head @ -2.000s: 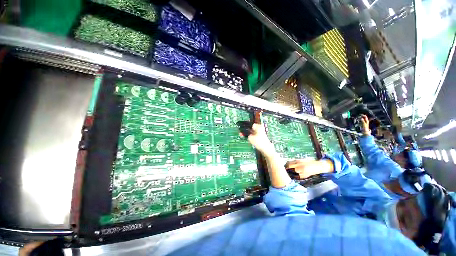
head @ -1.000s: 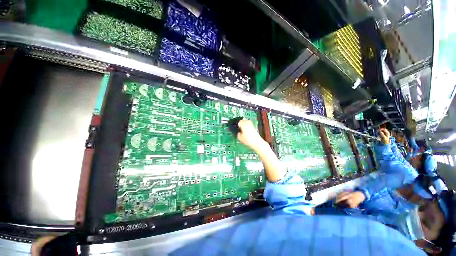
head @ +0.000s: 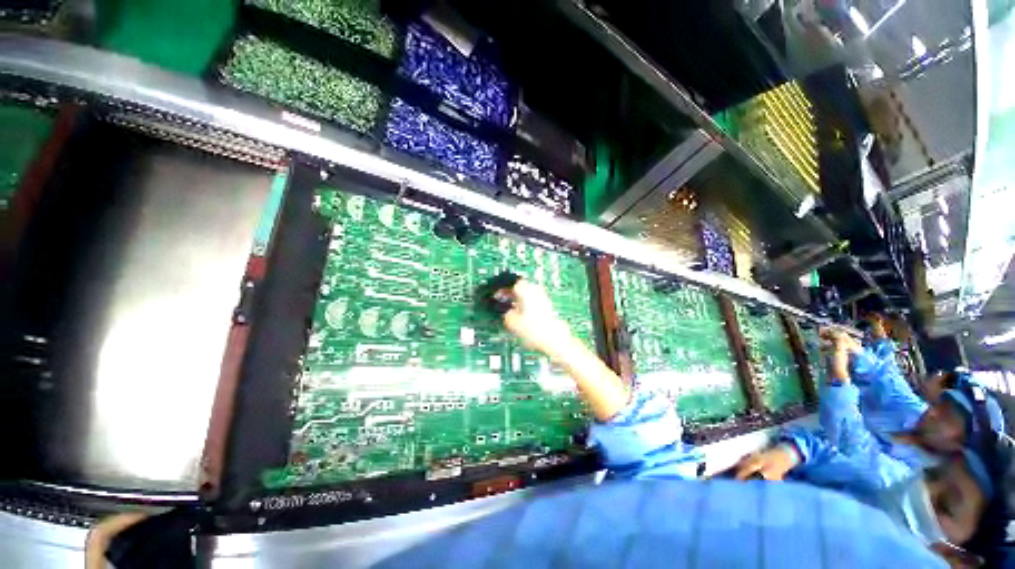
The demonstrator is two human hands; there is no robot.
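Note:
A large green circuit board (head: 434,356) lies in a black carrier in front of me. My right hand (head: 521,306), with black fingertip coverings, is over the upper middle of the board, fingers bent down and close together. Whether they hold a small part is hidden. My left hand (head: 117,539) is at the lower left, cut off by the picture's bottom edge, beside the carrier's near left corner. Its fingers are mostly dark and unclear.
A metal rail (head: 445,195) runs behind the board. Bins of pale green parts (head: 301,83), blue parts (head: 445,139) and white-tipped parts (head: 539,183) stand behind it. More boards (head: 679,339) continue rightwards. People in blue smocks (head: 868,428) work at the right.
The board and rail have shifted right in the picture, and a green board edge shows at far left. My right hand has moved left across the board. A neighbour's hand at the right has moved away.

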